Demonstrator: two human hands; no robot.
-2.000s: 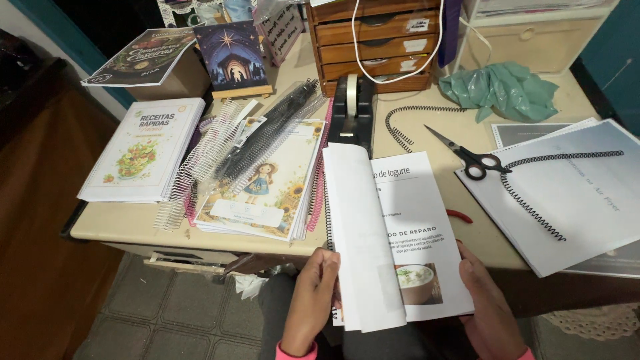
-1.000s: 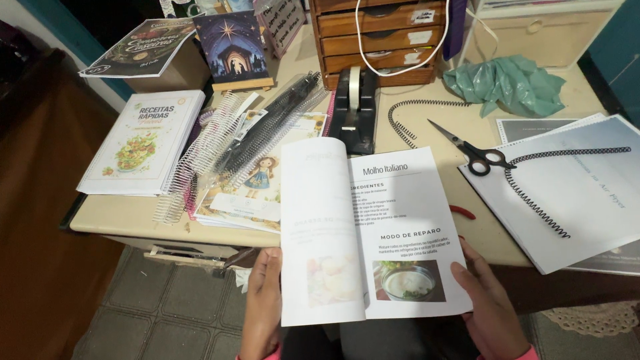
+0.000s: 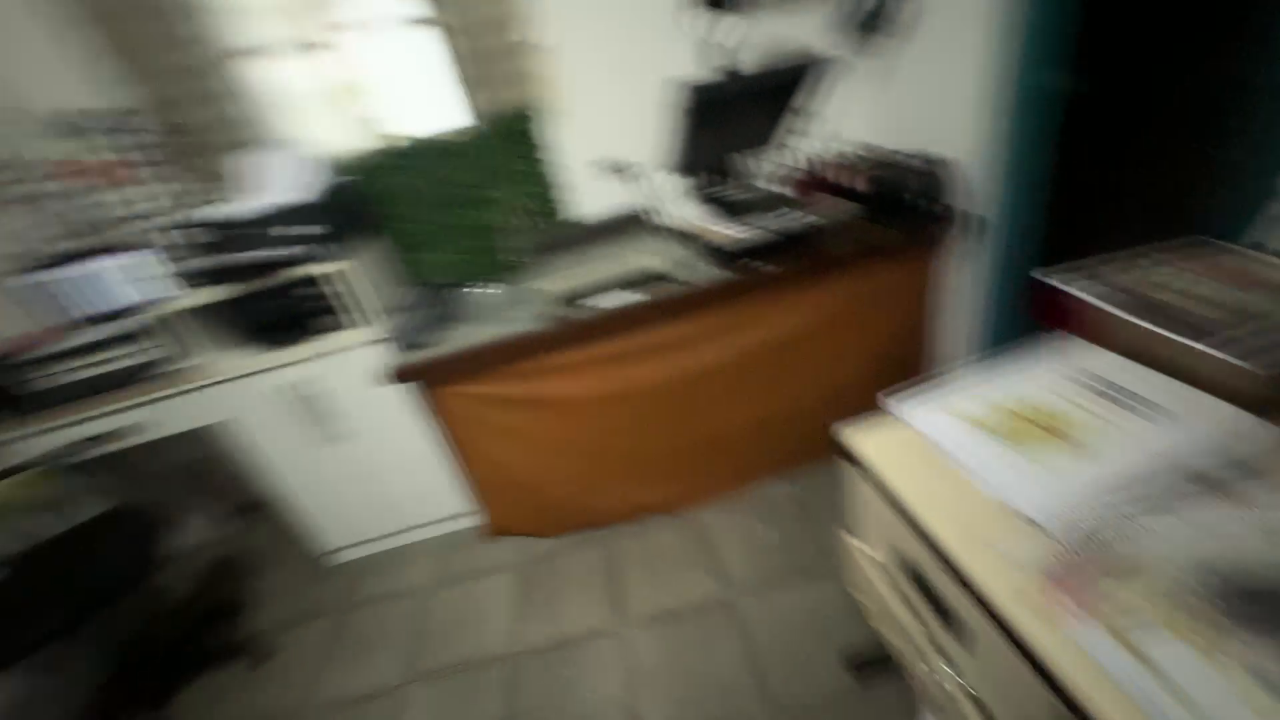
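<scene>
Neither my left hand nor my right hand shows in this blurred head view, so what they hold or touch cannot be seen. At the right, a white-covered recipe booklet (image 3: 1030, 420) lies on the cream desk (image 3: 890, 440). Behind it a dark-covered booklet (image 3: 1170, 290) rests on top of a box. Blurred papers (image 3: 1150, 630) and what look like binding spirals cover the desk at the lower right. The open recipe booklet from the earlier views is out of sight.
An orange cloth (image 3: 690, 400) hangs from a counter across the room. Left of it stands a white cabinet (image 3: 340, 460) with dark equipment and papers on top. A green panel (image 3: 460, 200) leans behind the counter. Grey floor tiles (image 3: 600, 610) lie between the cabinet and the desk.
The view has swung far to the left. Both hands and the open booklet between them, seen in the earlier frames, have gone out of view.
</scene>
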